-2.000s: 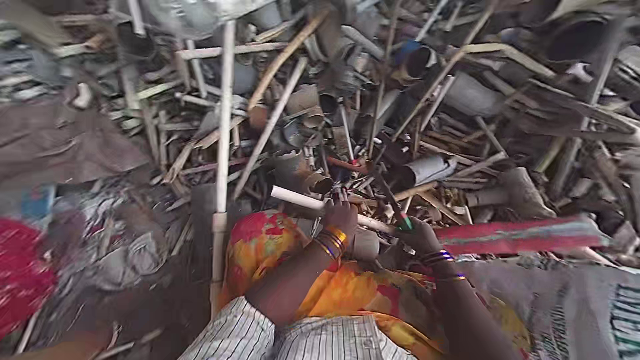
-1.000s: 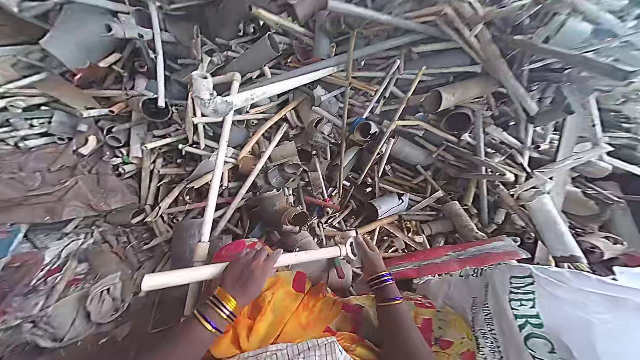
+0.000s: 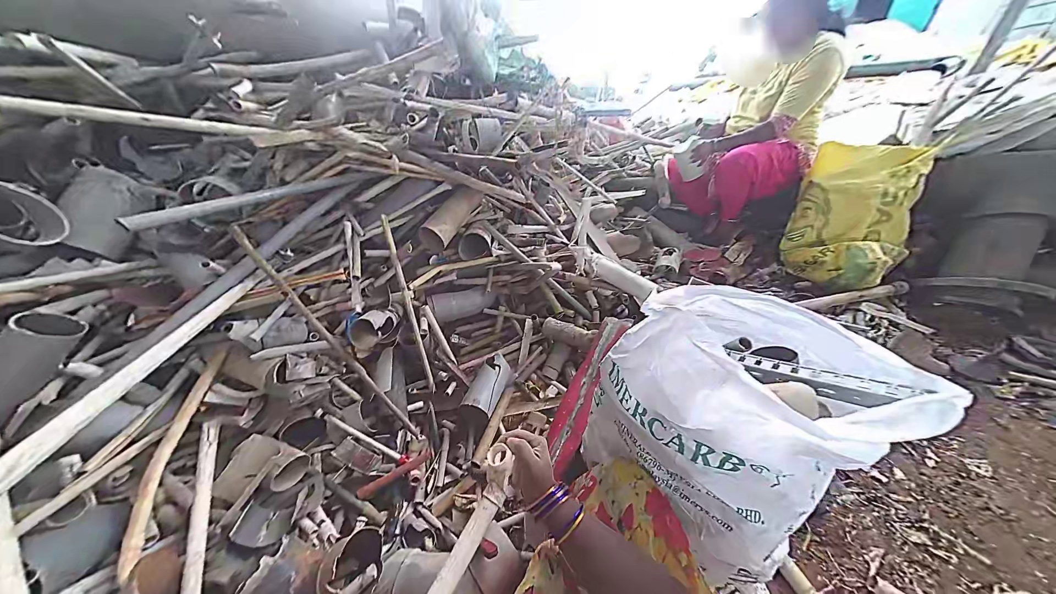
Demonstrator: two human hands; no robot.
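Note:
My right hand [image 3: 530, 466], with bangles at the wrist, is at the bottom centre, its fingers closed around the upper end of a pale plastic pipe [image 3: 470, 540]. The pipe's open end points up beside my thumb, and its lower part runs out of the bottom edge. My left hand is out of view. Just left of the pipe lies a short reddish-brown pipe piece [image 3: 394, 474] on a large heap of scrap pipes [image 3: 458, 305]. A red strip [image 3: 582, 396] lies beyond my hand, against a white woven sack [image 3: 701, 412].
Inside the sack's open mouth are pipe pieces and a slotted grey strip [image 3: 825, 379]. A person [image 3: 767, 124] sits at the back right, holding a pale piece, near a yellow sack [image 3: 858, 206]. Long pipes [image 3: 165, 355] cross the heap at left. Littered soil [image 3: 932, 487] lies at right.
The view has swung up and to the right, bringing the seated person and the yellow sack in. My left hand, on the pipe one second ago, has gone out of view.

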